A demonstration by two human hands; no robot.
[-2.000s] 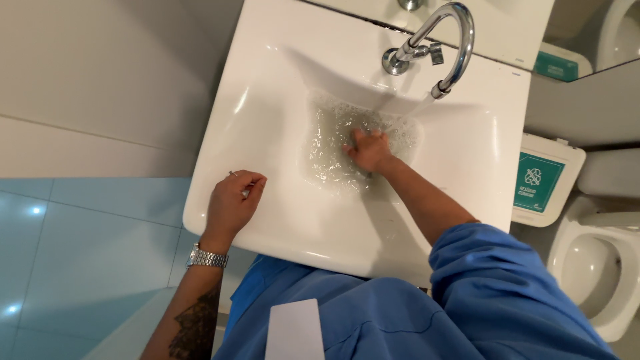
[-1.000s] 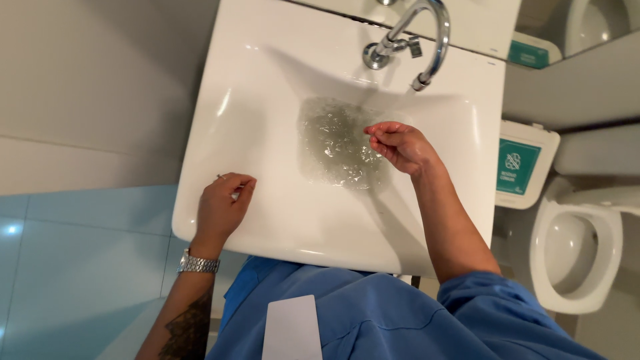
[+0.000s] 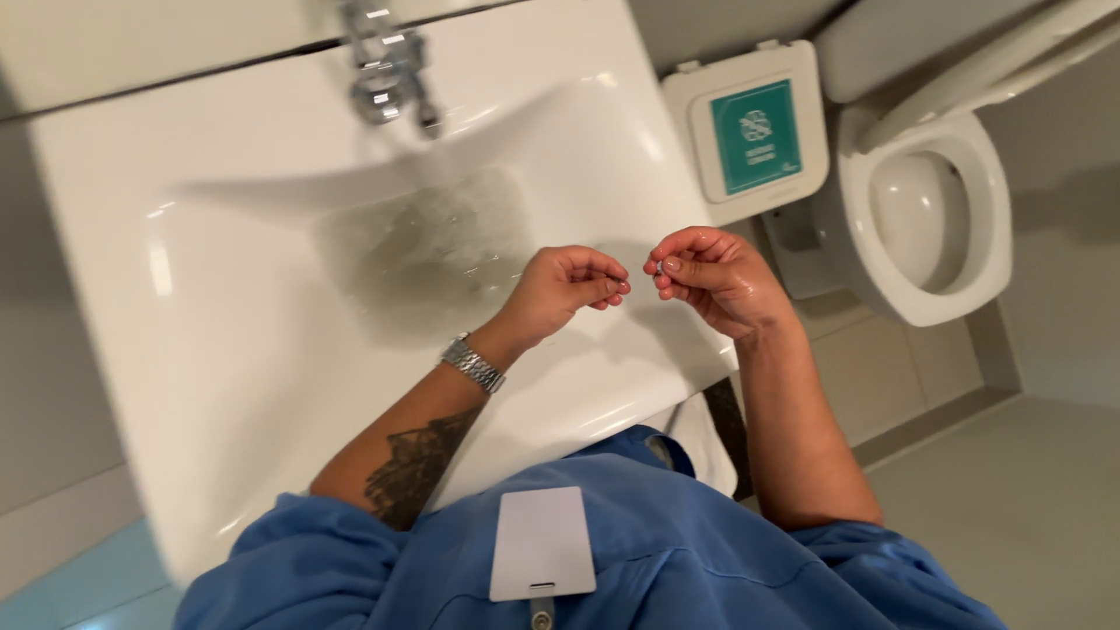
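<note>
My left hand [image 3: 569, 284], with a metal watch [image 3: 472, 363] on its wrist, is over the right side of the white sink [image 3: 236, 350]. Its fingertips are pinched together; whether something is between them I cannot tell. Just to its right my wet right hand [image 3: 713, 276] pinches a small shiny object [image 3: 661, 268] between thumb and fingers, near the sink's right edge. The hands do not touch. Cloudy water [image 3: 420, 254] stands in the basin under the blurred chrome faucet [image 3: 385, 74].
A white lidded bin [image 3: 682, 114] with a green label stands right of the sink. Beyond it is a toilet [image 3: 984, 201] with its lid raised. A blank-looking badge [image 3: 542, 542] hangs on my blue top.
My right hand was in the water, then came up out of it. Both hands are now close together at the sink's right side. The view has turned and moved right.
</note>
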